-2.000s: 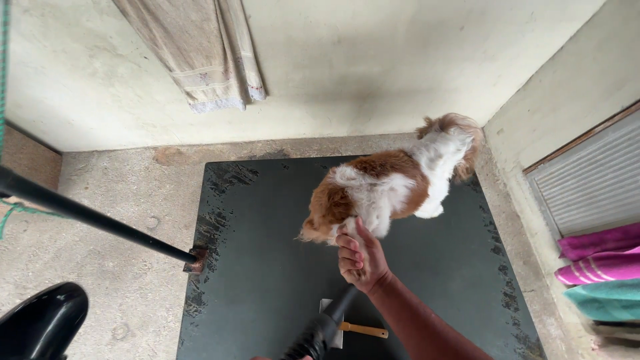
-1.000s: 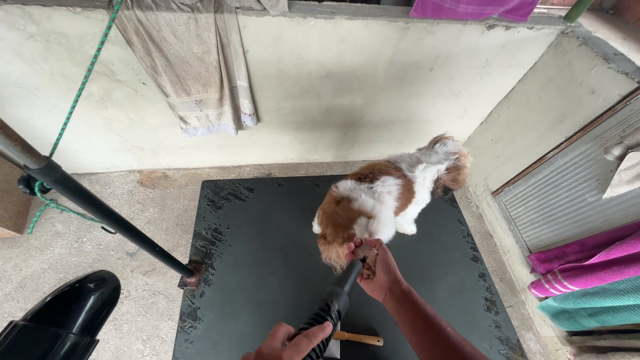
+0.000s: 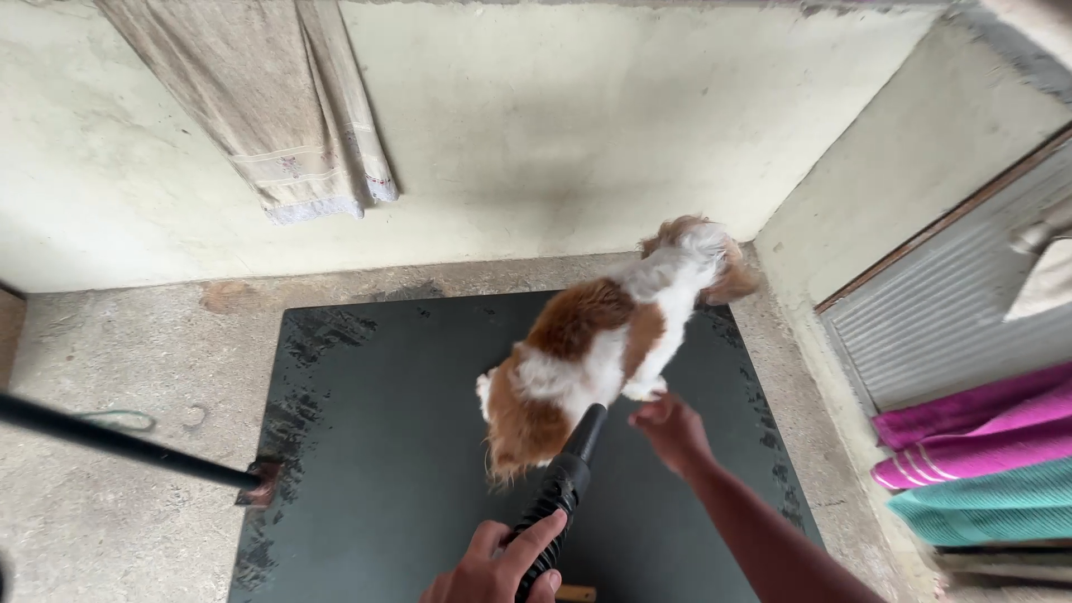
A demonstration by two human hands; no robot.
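Note:
A brown and white long-haired dog [image 3: 586, 335] stands on the dark grooming table top [image 3: 377, 469], its head toward the near left and its tail toward the far right. My left hand [image 3: 507, 557] is closed around a black corrugated dryer hose [image 3: 553, 502], whose nozzle points at the dog's front part. Beside the dog's hind paw is my right hand [image 3: 670, 427], with its fingers curled; whether they touch the paw I cannot tell. Part of a wooden handle [image 3: 578, 593] shows on the table at the bottom edge, next to the hose.
A black metal post [image 3: 126, 444] is fixed at the table's left edge. On the wall hangs a beige towel [image 3: 276, 109]. Magenta towels [image 3: 980, 435] and a teal towel [image 3: 988, 502] hang at the right. The wall [image 3: 536, 167] stands close behind the table.
My right hand has left the dog's head area and moved right, near the hind paw. The dog's head has turned down and away from that hand. The black dryer part at lower left has mostly left the view.

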